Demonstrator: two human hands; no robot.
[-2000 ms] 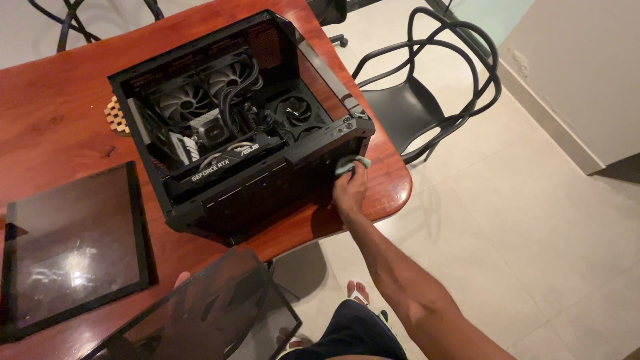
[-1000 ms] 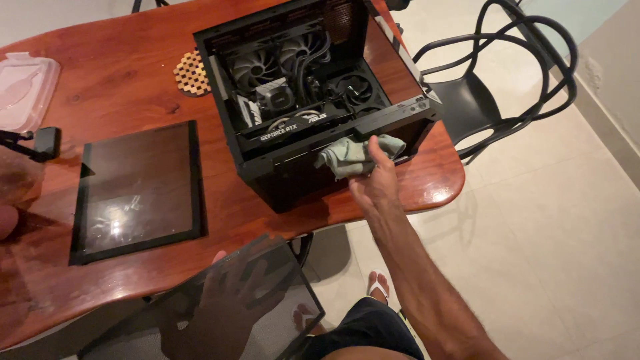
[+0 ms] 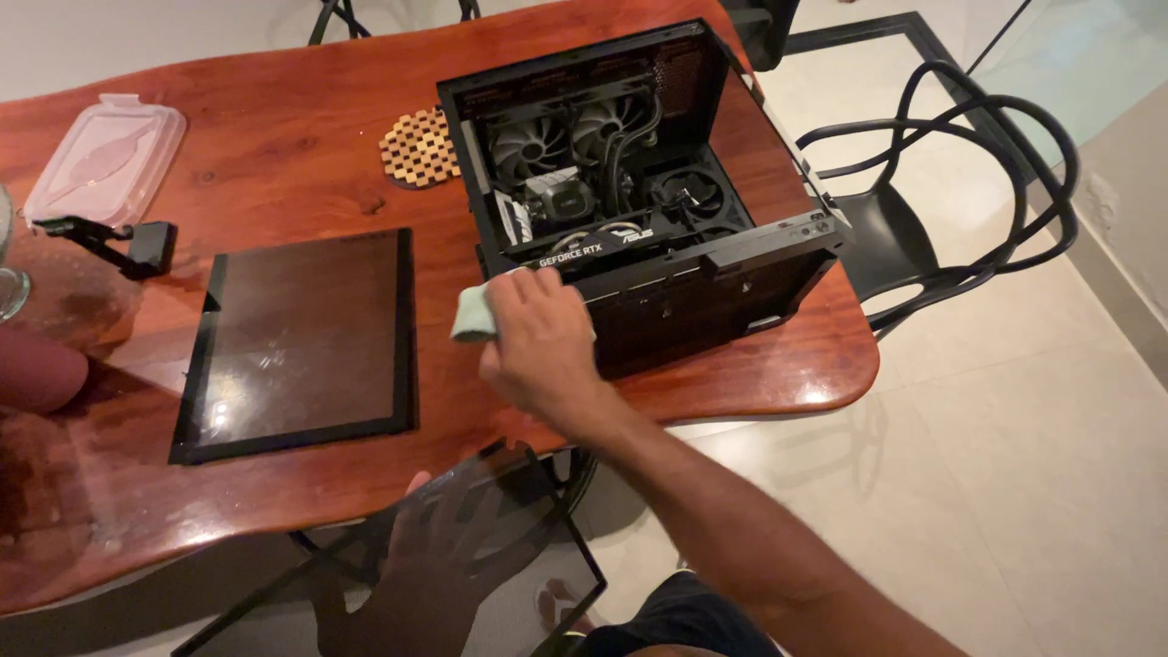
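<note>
A black computer case [image 3: 675, 301], its upper side uncovered, lies on the red wooden table, with fans, a cooler and an ASUS GeForce RTX graphics card [image 3: 593, 248] inside. My right hand [image 3: 546, 342] grips a folded pale green cloth [image 3: 474, 315] at the case's near left corner. Below the table edge, my left hand [image 3: 424, 566] shows through a tinted glass side panel [image 3: 520, 538], its palm and spread fingers behind the panel, which it supports. A second dark-framed tinted panel [image 3: 301, 342] lies flat on the table to the left.
A checkered wooden trivet [image 3: 418, 151] lies left of the case. Farther left are a clear plastic lid [image 3: 109, 160], a small black stand [image 3: 151, 248], a glass jar [image 3: 13, 290] and a dark red rounded object [image 3: 36, 372]. A black chair [image 3: 881, 228] stands beyond the table's right end.
My right hand has moved with the cloth from the case's right corner, along its near side, to its left corner. My left hand stays with the glass panel. The view has shifted left.
</note>
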